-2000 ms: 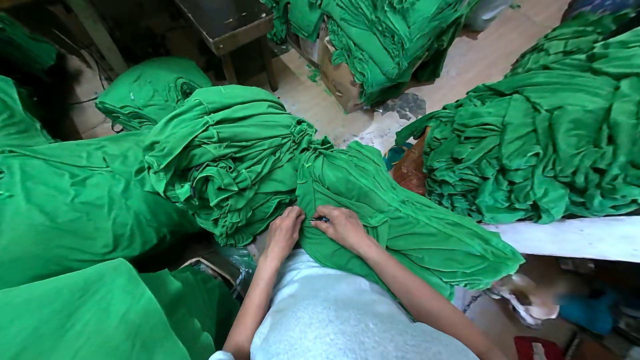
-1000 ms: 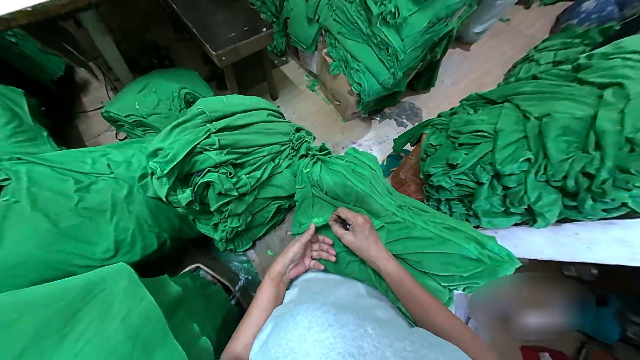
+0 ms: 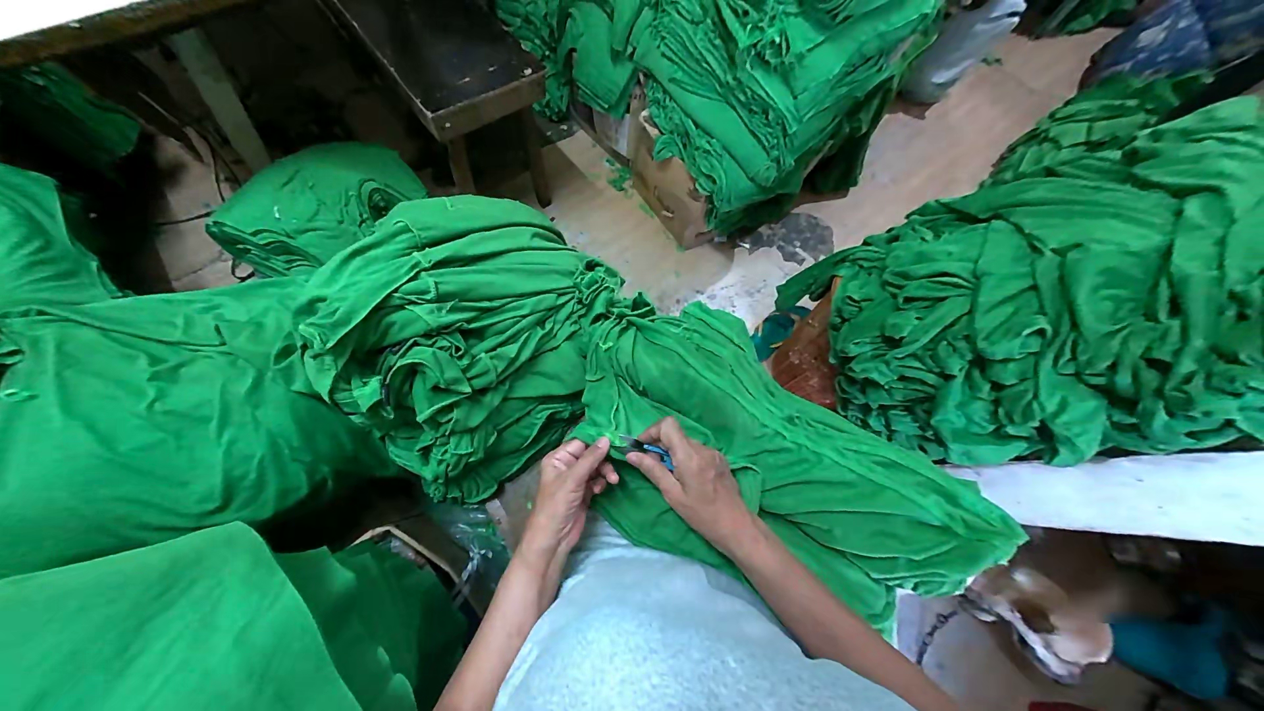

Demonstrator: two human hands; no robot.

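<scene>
Green fabric garment pieces lie across my lap, gathered and wrinkled. My left hand pinches an edge of this cloth between thumb and fingers. Just to its right, my right hand holds small thread snips with blue on the handle, their tip pointing left toward the pinched edge. The two hands are close but apart. Left of them a bunched heap of green garments joins the cloth on my lap. How far the snips' blades are apart is too small to tell.
Piled green cloth rests at the right above a white surface. More green fabric fills the left side. Behind stand a cardboard box under green pieces and a dark wooden table. Part of a person shows low at the right.
My left hand was turned palm up with its fingers spread one second ago; now it pinches the cloth edge. My right hand keeps the snips close beside it.
</scene>
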